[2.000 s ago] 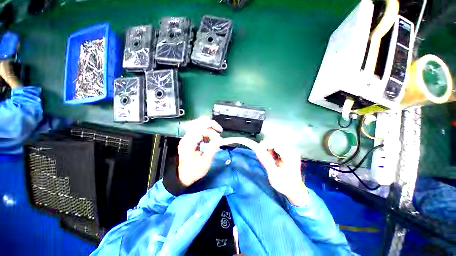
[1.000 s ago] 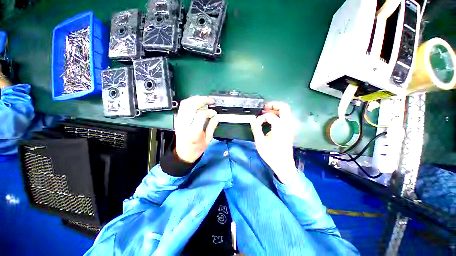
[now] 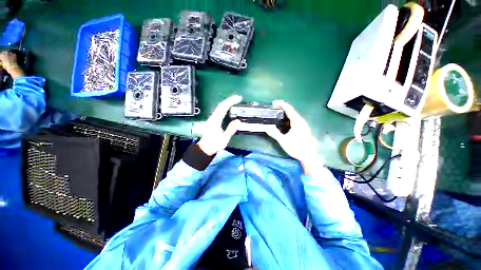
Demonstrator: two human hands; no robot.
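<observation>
A trail camera stands on its edge on the green bench in front of me, its narrow side facing up. A pale tape strip runs along its side nearest me. My left hand grips the camera's left end, with the thumb on the strip's left end. My right hand grips the right end, with the thumb at the strip's right end. The fingertips lie at the far corners and partly hide the camera's ends.
Several trail cameras lie left of centre, beside a blue parts bin of thin metal pieces. Black parts trays are below left. A tape dispenser, tape roll and cables stand at right. Another person's sleeve shows at far left.
The tape strip, stretched between my hands nearer my lap earlier, now lies against the camera's near side. Both hands have moved forward and taken hold of the camera's ends. The view has shifted slightly.
</observation>
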